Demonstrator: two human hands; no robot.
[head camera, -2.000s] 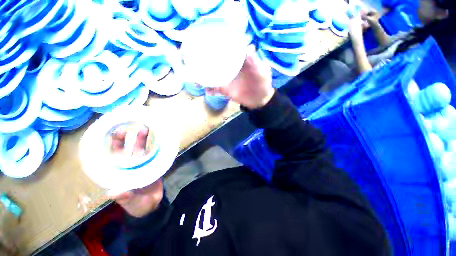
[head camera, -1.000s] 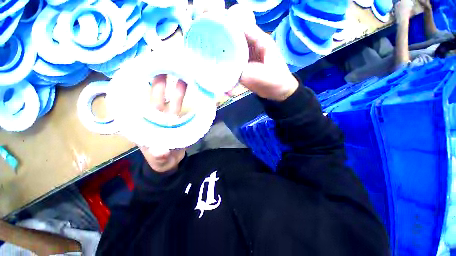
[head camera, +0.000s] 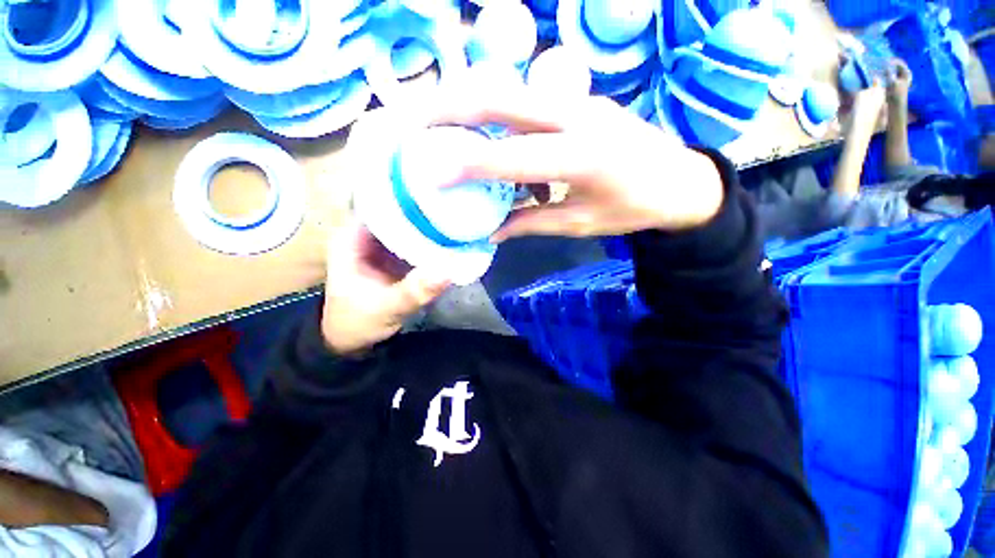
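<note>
My left hand (head camera: 371, 294) holds a white hat brim (head camera: 376, 180) from below, its fingers mostly hidden behind the ring. My right hand (head camera: 600, 169) is on a pale hat crown (head camera: 464, 202), which sits at the brim's centre hole with my fingers over it. Both are held just above the bench's front edge. Whether the crown is fully seated I cannot tell. A single loose brim (head camera: 240, 227) lies flat on the bench to the left.
A heap of brims (head camera: 207, 109) spreads along the back left. Assembled hats (head camera: 726, 82) lean at the back right. Blue crates (head camera: 856, 360) stand at right, the end one with pale domes (head camera: 951, 376). A red stool (head camera: 147, 431) and other people's arms (head camera: 862, 136) show.
My right hand has brought the crown onto the brim in my left hand; the two were apart two seconds ago. The view has shifted, showing the loose brim fully.
</note>
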